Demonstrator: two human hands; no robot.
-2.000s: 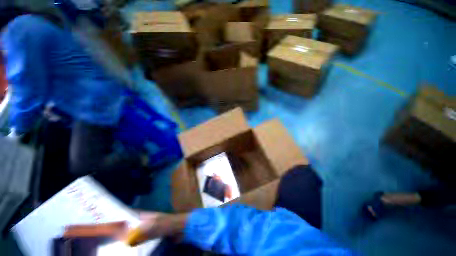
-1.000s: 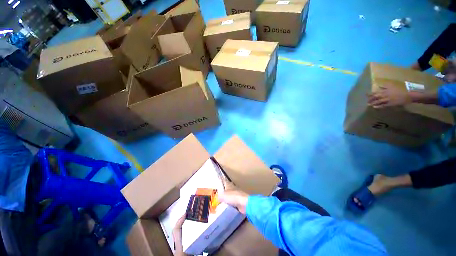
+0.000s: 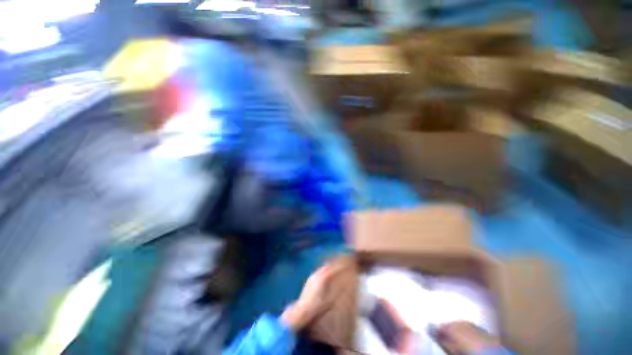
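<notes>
The whole view is blurred by motion. An open brown shipping carton (image 3: 412,236) stands at the lower centre right with its flaps spread. White retail boxes (image 3: 464,298) lie inside, and one shows a dark picture with orange beside it. My left hand (image 3: 315,299) is against the carton's left flap (image 3: 339,305); its grip is too blurred to tell. My right hand (image 3: 466,338) is over the boxes inside the carton, cut off by the lower edge, and its fingers are blurred.
A person in a blue smock (image 3: 229,97) is at the upper left, beside a bright blue stool (image 3: 326,197). A green bench top (image 3: 128,284) with pale yellow sheets (image 3: 76,315) is at the lower left. Open and closed cartons (image 3: 450,163) stand behind on the blue floor.
The view has swung left, so the cartons appear farther right and the bench has come in. My left hand has moved from the retail box to the carton's left flap.
</notes>
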